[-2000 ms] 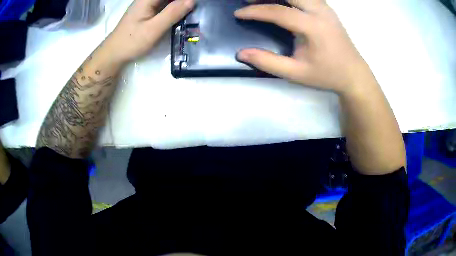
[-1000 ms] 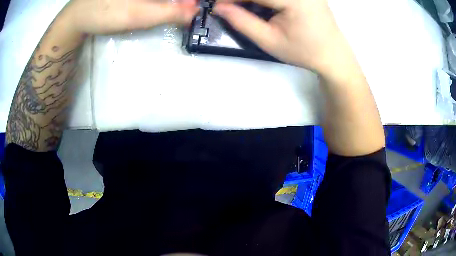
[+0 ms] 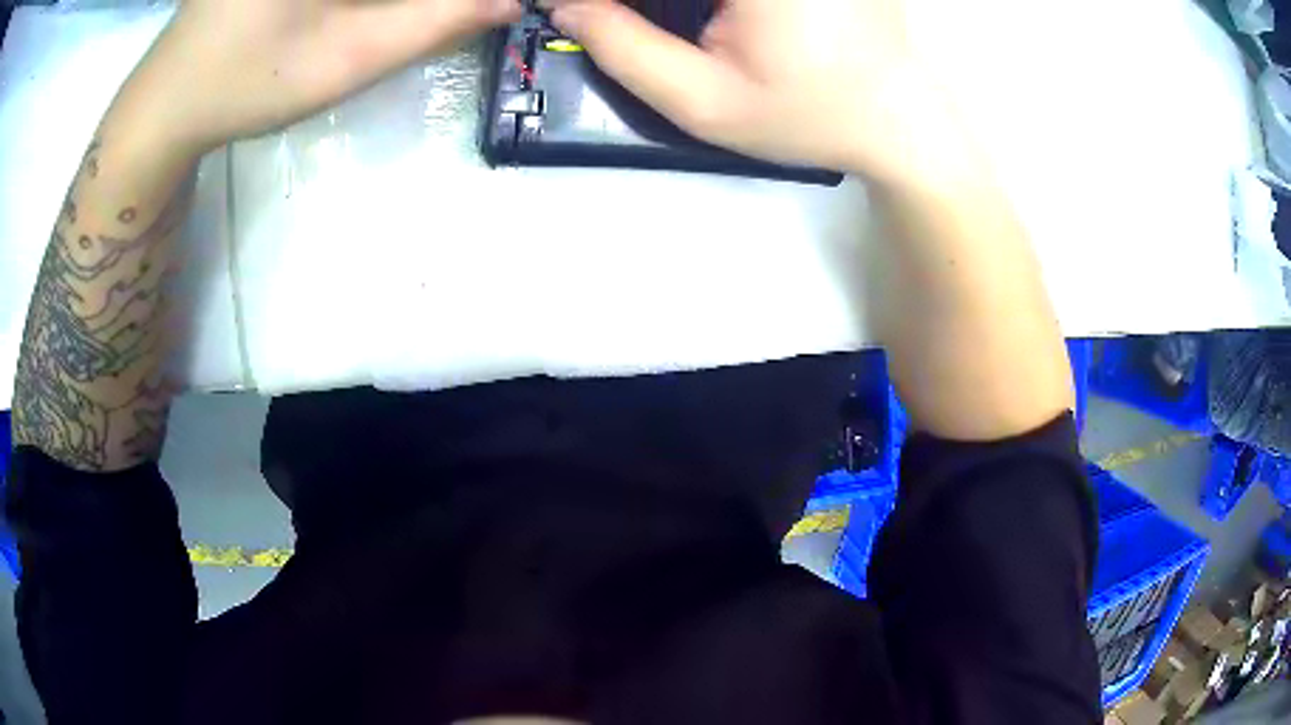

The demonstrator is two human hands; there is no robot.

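A black tray-like housing (image 3: 637,153) lies on the white-covered bench (image 3: 566,283) at the top of the view, its far part cut off. Small parts, a red wire and a yellow spot show at its left end. My left hand (image 3: 340,50) reaches in from the left, its fingertips at the housing's left end near the top edge. My right hand (image 3: 750,78) lies over the housing, thumb pointing to the same end. The fingertips of both hands nearly meet there. The top edge cuts off both hands, so whether they pinch a small part cannot be told.
Blue crates (image 3: 1147,567) stand below the bench at the right, one with dark slotted parts. Brown boxes (image 3: 1218,630) lie at the lower right. Clear plastic material (image 3: 1257,213) lies at the bench's right edge. A yellow line (image 3: 234,555) runs on the floor.
The view has shifted. My left hand has come from beside the housing to its left end. My right hand has moved left, from resting on the housing to the same end.
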